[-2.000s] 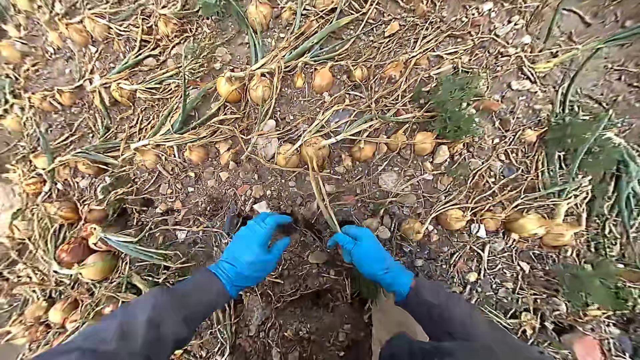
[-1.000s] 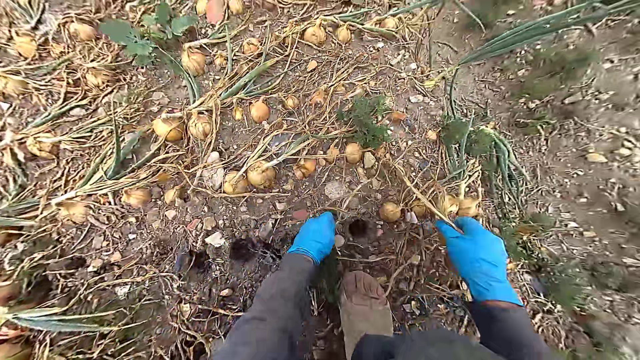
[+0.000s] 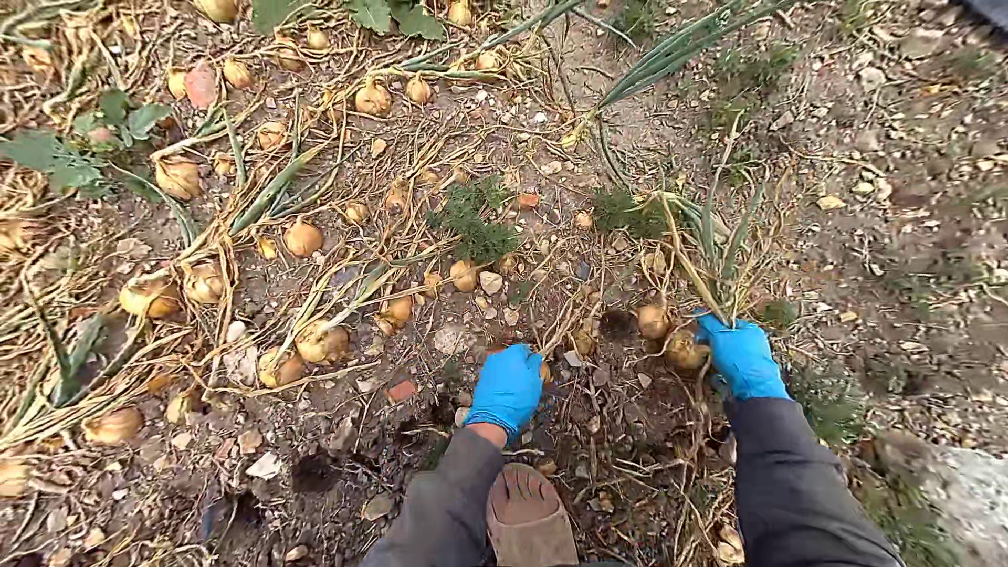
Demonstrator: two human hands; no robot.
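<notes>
My left hand (image 3: 506, 390), in a blue glove, is closed around the dry top of an onion near the lower middle; part of a bulb shows beside its fingers. At the right, my right hand (image 3: 740, 354), gloved too, has its fingers around the base of a bunch of green and dry onion leaves (image 3: 720, 268). A muddy onion bulb (image 3: 685, 350) touches or nearly touches the right fingers, and another onion (image 3: 653, 321) sits just left of it. The fingertips of both hands are partly hidden.
Several onions, among them one bulb (image 3: 321, 342), lie with dried tops across the soil to the left. A feathery green weed (image 3: 476, 220) grows ahead. A brown shoe (image 3: 529, 516) stands between my forearms. Stones and a dark hole (image 3: 315, 471) mark the soil at lower left.
The view has shifted to the right along the onion row. My hands have moved farther apart since the oldest frame, and my right hand is now at the leafy bunch.
</notes>
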